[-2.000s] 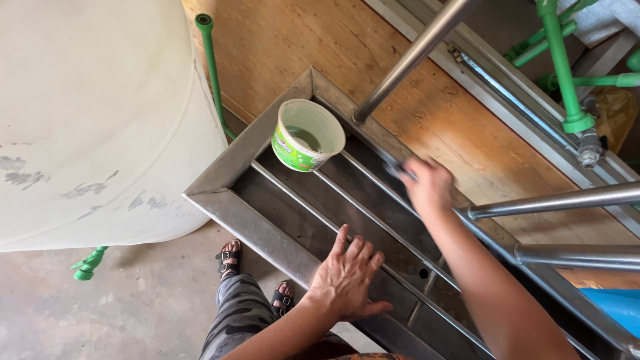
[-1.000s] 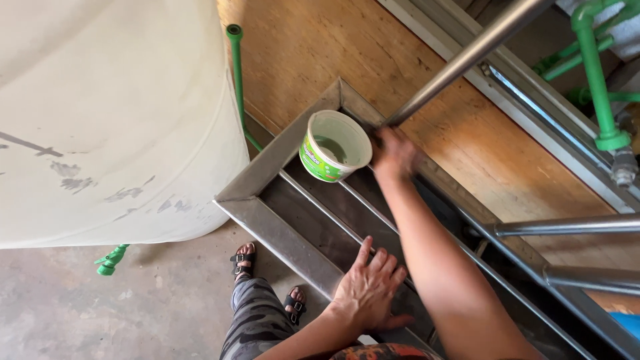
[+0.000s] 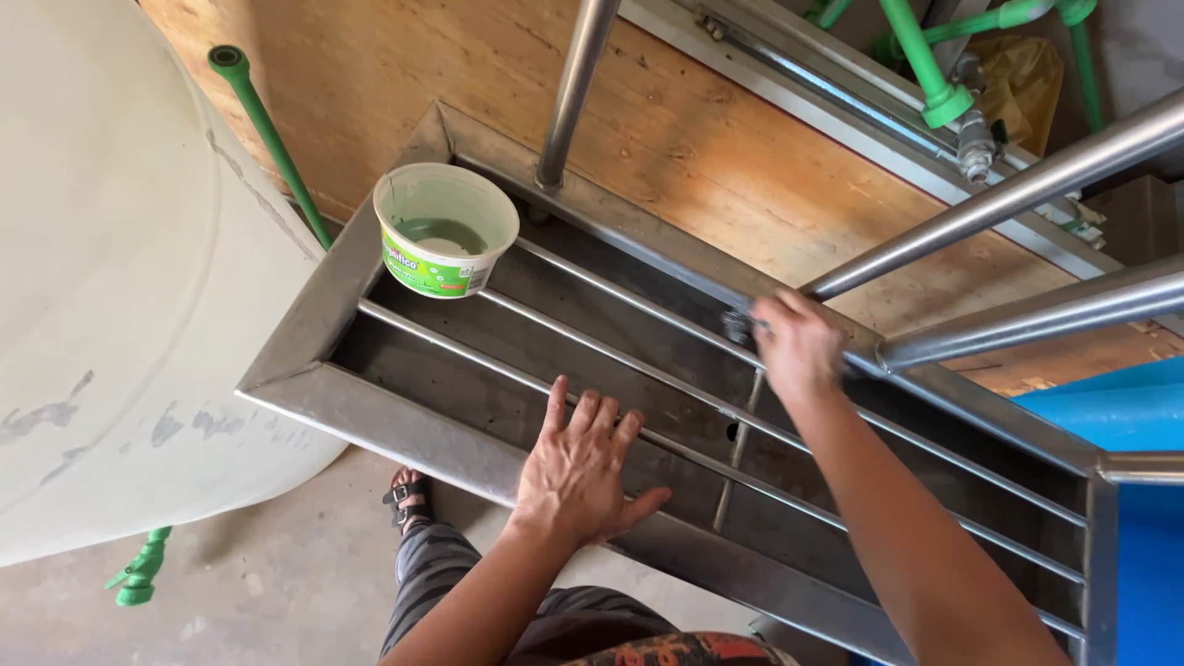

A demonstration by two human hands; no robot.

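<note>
My left hand (image 3: 585,467) rests with spread fingers on the near rim and front bar of a stainless steel frame (image 3: 416,421), which has long metal bars (image 3: 629,333) across a dark recess. In my right hand (image 3: 800,347), partly blurred, is a small dark grey scouring pad (image 3: 737,326), held against the inner side of the far rim, beside the rear bar. A plastic tub (image 3: 447,231) with a green label and some liquid inside stands on the bars at the frame's left end.
Steel tubes (image 3: 578,92) rise from the far rim. Behind it is a wooden board (image 3: 703,166), with green pipes (image 3: 916,65) beyond. A large whitish tank (image 3: 120,277) stands at left, a green pipe (image 3: 277,139) beside it. Something blue (image 3: 1147,518) lies at right.
My right hand has moved right along the far rim, from near the tub a second ago. My left hand stays on the near side of the frame.
</note>
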